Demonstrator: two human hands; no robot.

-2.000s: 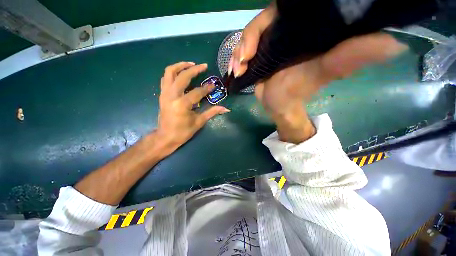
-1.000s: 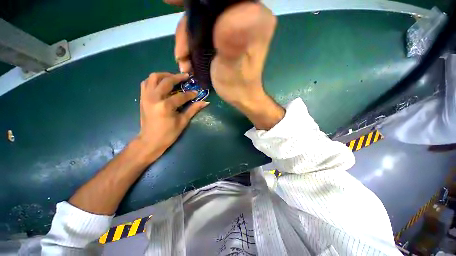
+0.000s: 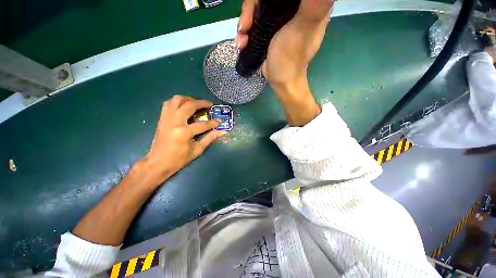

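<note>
My left hand pinches a small open watch housing with a blue circuit board inside, on the green bench. A yellow battery shows at the housing's left side, between my fingers. My right hand is shut on a thick black electric screwdriver, cut off by the top edge. Its lower end is over the round grey dotted screw plate, up and right of the housing. The metal bit and any screws on it cannot be made out.
A pale metal rail curves behind the plate, with more units beyond it on the belt. A thick black cable curves at right. A clear plastic bag and another person's sleeve are at far right. A small orange-brown scrap lies far left.
My right hand has moved the screwdriver from the housing up and right to over the screw plate. The housing shows more fully in my left hand. Units have appeared beyond the rail.
</note>
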